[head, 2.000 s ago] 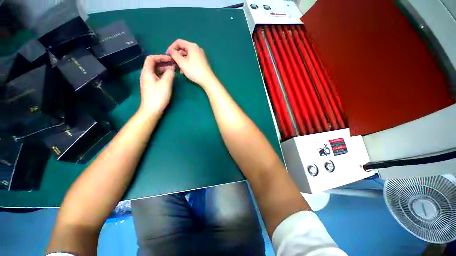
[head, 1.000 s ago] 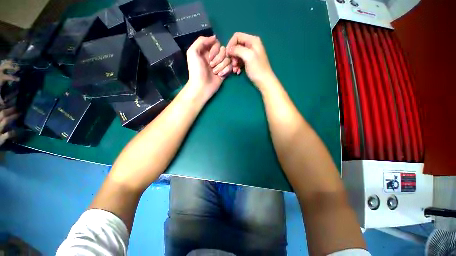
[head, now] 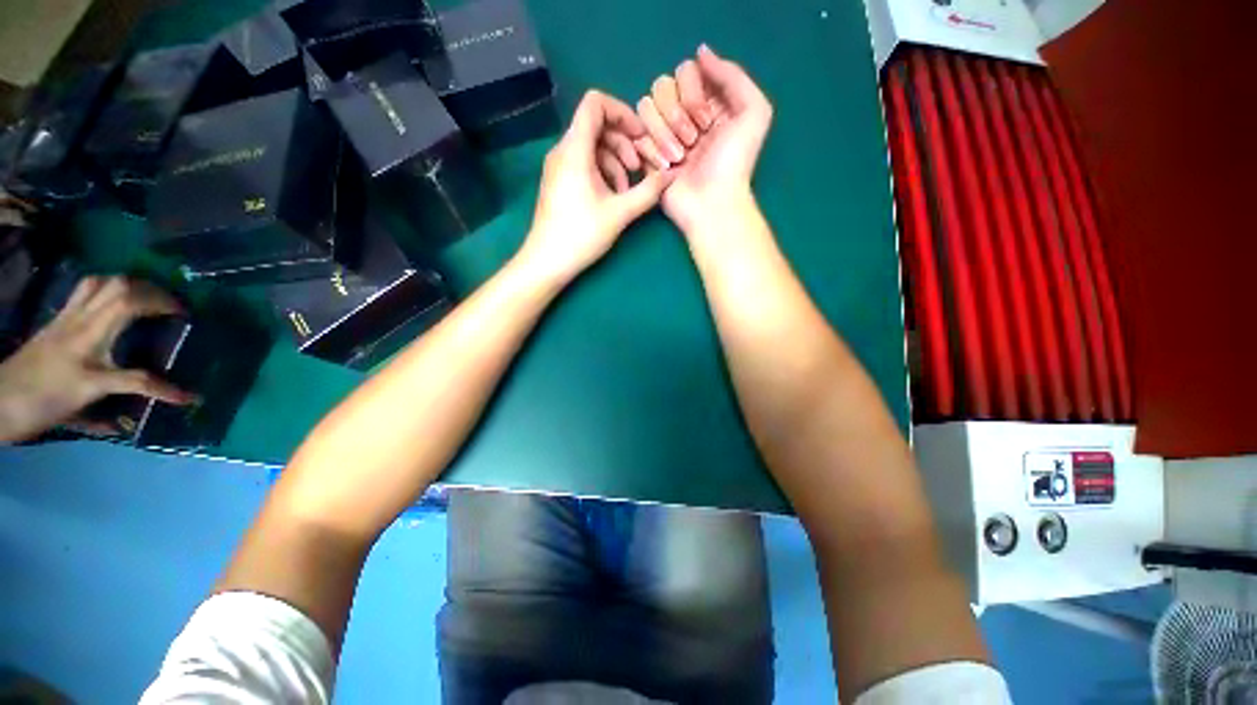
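Observation:
My left hand [head: 586, 186] and my right hand [head: 710, 138] are bare and meet above the green worktable [head: 620, 413]. The left thumb and fingertips touch the right palm near its base. The right palm is turned up with its fingers curled. I cannot tell whether anything small is pinched between them. Several black product boxes [head: 248, 179] in glossy clear film lie piled on the table to the left of my hands. One box [head: 400, 117] with gold lettering is close to my left hand.
Another person's hand [head: 97, 358] holds a black box at the table's left edge. Red infeed rollers [head: 1013, 248] lie at the right, with the white control panel [head: 1041, 510] in front and the rust-red curtain [head: 1186, 207] beyond. A fan [head: 1210, 654] stands at the lower right.
My right palm has turned upward and my left fingers have moved onto it. The other person's hand has reached in over the boxes at the left. The view has swung to the left since the earliest frame.

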